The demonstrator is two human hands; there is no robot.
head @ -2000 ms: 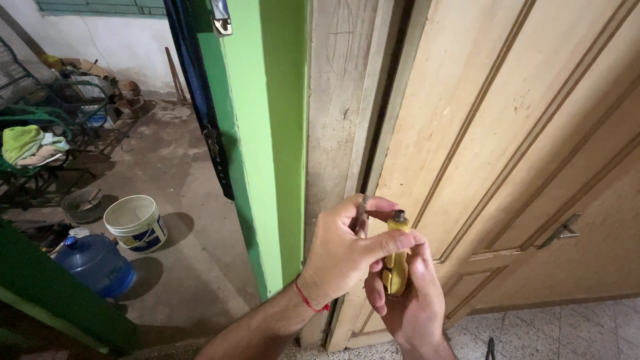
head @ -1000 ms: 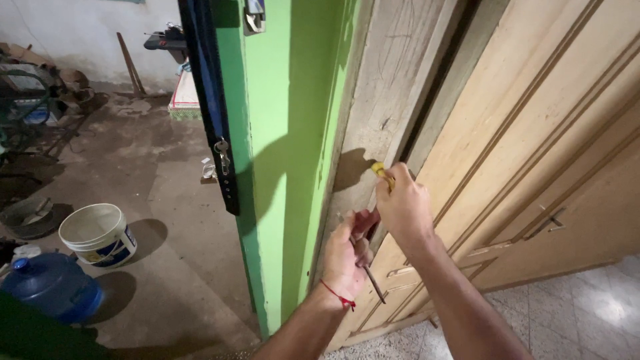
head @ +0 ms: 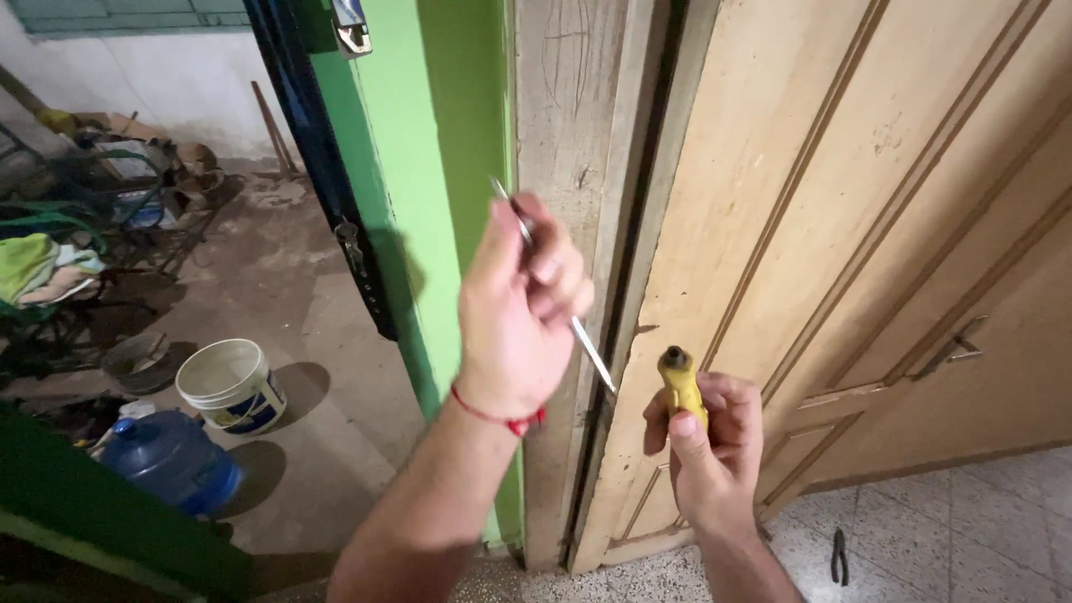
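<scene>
My left hand (head: 523, 310), with a red cord bracelet at the wrist, is closed around a thin metal screwdriver shaft (head: 594, 356); one end sticks out above the fingers, the other points down to the right. My right hand (head: 712, 452) holds a yellow screwdriver handle (head: 683, 385) upright, its dark socket end facing up. Shaft and handle are apart. Behind my hands are the bare wooden door frame (head: 557, 151) and a light wooden panelled door (head: 754, 167).
Pliers (head: 839, 557) lie on the speckled tile floor at the lower right. A metal door handle (head: 959, 347) projects at right. Beyond the green door jamb (head: 402, 109) stand a white bucket (head: 226, 385), a blue water jug (head: 172, 461) and clutter by the wall.
My left hand has risen with the metal shaft. My right hand, which was at the door frame with the yellow handle, has moved down and away from it.
</scene>
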